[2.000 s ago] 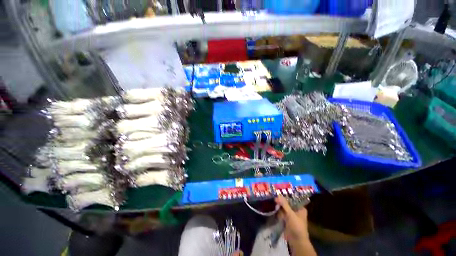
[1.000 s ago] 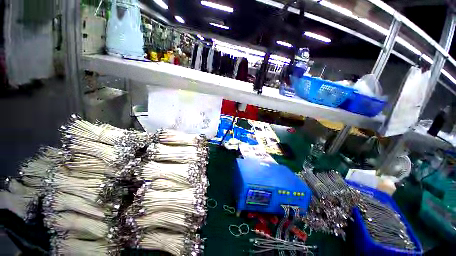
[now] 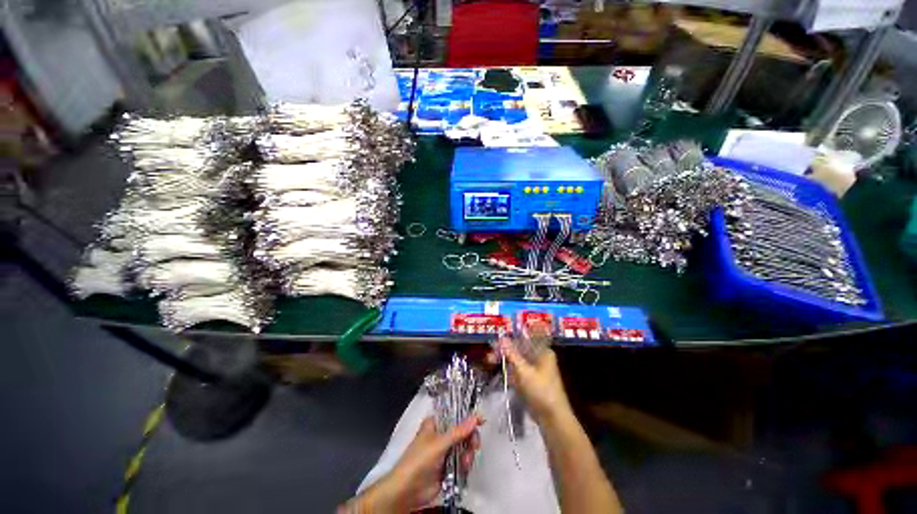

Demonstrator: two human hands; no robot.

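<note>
My left hand [image 3: 432,457] is closed around a bunch of short cables [image 3: 457,392] with shiny metal ends, held over the lap. My right hand [image 3: 533,376] is just below the blue test fixture bar [image 3: 417,315], holding a cable [image 3: 508,412] that hangs down, with a blurred grey bunch beside it. The cable's upper end is near the bar; whether it touches a socket is unclear. Red sockets [image 3: 581,326] sit along the bar. The blue cable tester [image 3: 523,171] stands behind, its screen lit, with striped test leads [image 3: 548,241] running down from its front.
White cable bundles [image 3: 317,216] are stacked at the left. A grey cable heap [image 3: 654,201] lies right of the tester, beside a blue tray [image 3: 769,296] of grey cables. Loose cables [image 3: 533,279] lie before the tester. A green object [image 3: 357,339] is at the bar's left end. A fan [image 3: 867,131] stands back right.
The view swung up over the shelf, then back down. Both hands are in view again. My left hand shows more fully with its bunch; the pale loop at the bar is gone, and a cable hangs from my right hand.
</note>
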